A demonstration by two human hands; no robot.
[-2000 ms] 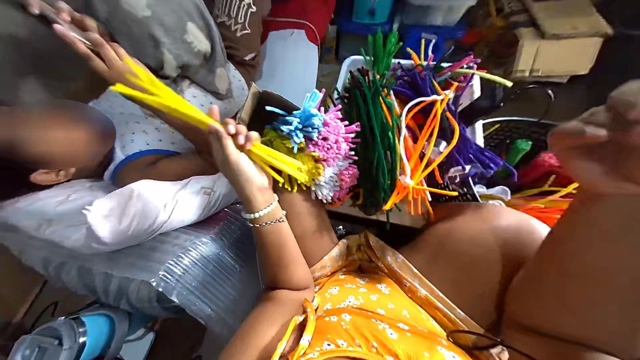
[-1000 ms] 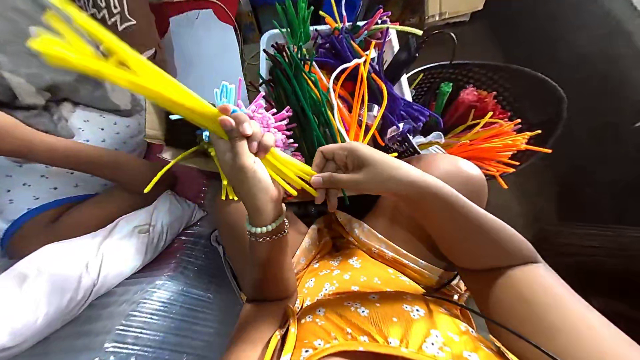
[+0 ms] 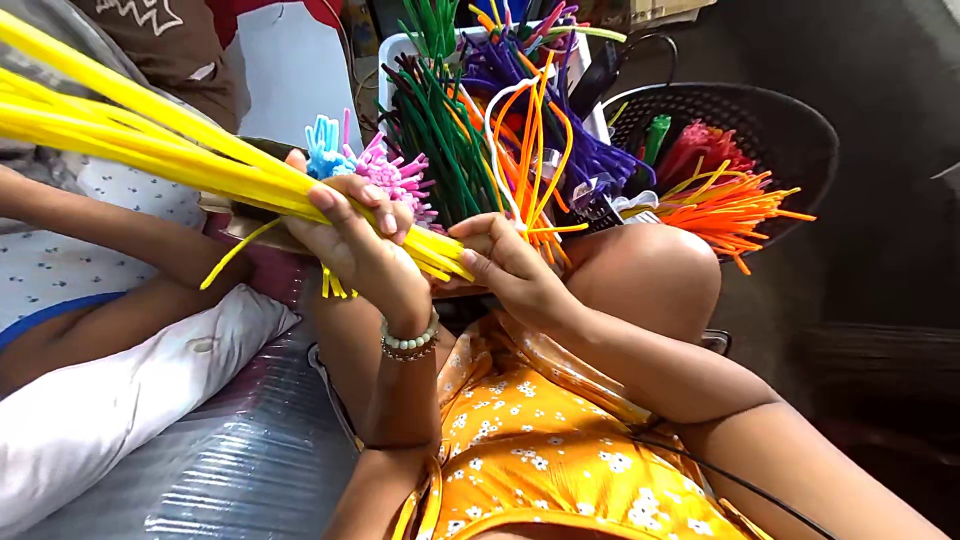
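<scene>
My left hand (image 3: 360,240) is closed around a bundle of yellow pipe cleaners (image 3: 180,161), whose long ends stretch to the upper left. At the bundle's short lower right end, the thumb and fingers of my right hand (image 3: 502,255) touch or pinch the tips; the exact hold cannot be told. Light blue pipe cleaners (image 3: 324,146) and pink ones (image 3: 394,176) stand just behind my left hand. More yellow tips (image 3: 337,283) show below it. Dark green pipe cleaners (image 3: 435,142), orange ones (image 3: 536,150) and purple ones (image 3: 592,154) lie farther back.
A white plastic bin (image 3: 390,49) holds the green and purple bundles. To its right, a black perforated basket (image 3: 821,142) contains red and orange pipe cleaners (image 3: 727,214). Another person's arm (image 3: 112,217) is at the left, near a white pillow (image 3: 142,405).
My right hand, raised at the far right two seconds ago, has come over to the short end of the yellow bundle. My left hand has kept its hold. The view has shifted.
</scene>
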